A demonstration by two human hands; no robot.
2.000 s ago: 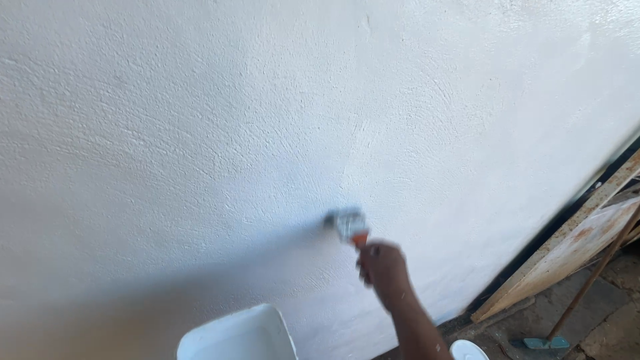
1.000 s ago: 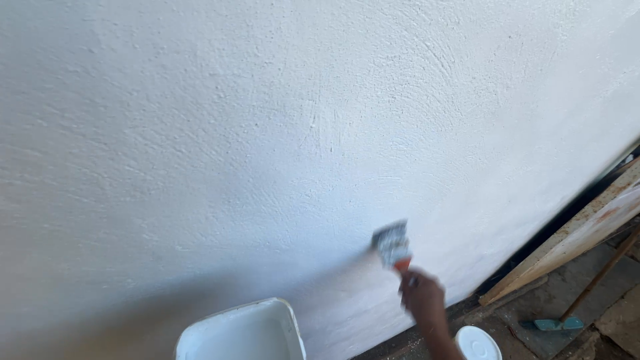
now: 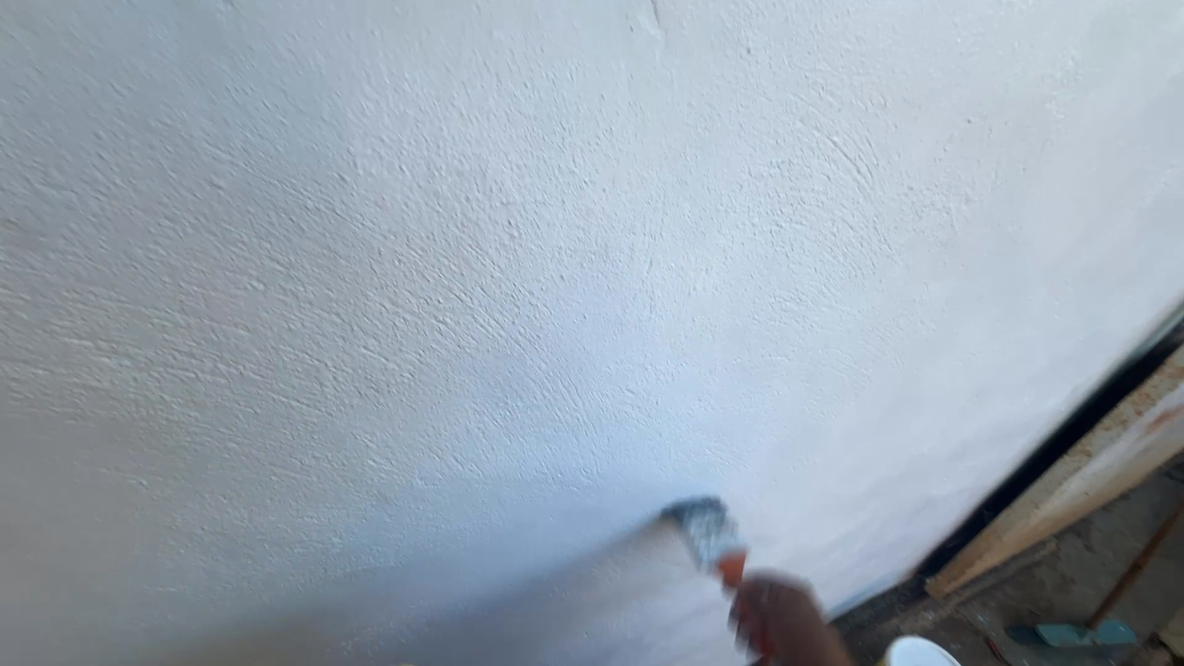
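My right hand [image 3: 782, 615], blurred by motion, grips the orange handle of a paintbrush [image 3: 712, 535] near the bottom of the view. The brush has a paint-smeared metal ferrule and dark bristles, which are at the surface of a textured white wall [image 3: 573, 277]; whether they press on it I cannot tell. A long shadow runs from the bristles down to the left across the wall. My left hand is out of view.
A round white lid or container [image 3: 918, 652] is cut off by the bottom edge. To the right, a dark strip [image 3: 1045, 462] edges the wall beside a worn wooden board [image 3: 1091, 486]. A blue broom head [image 3: 1087, 635] with a wooden stick lies on the rough floor.
The brush in my right hand has moved along the wall, lower in view than two seconds ago. The white tub seen earlier at the bottom has left the view as the camera shifted.
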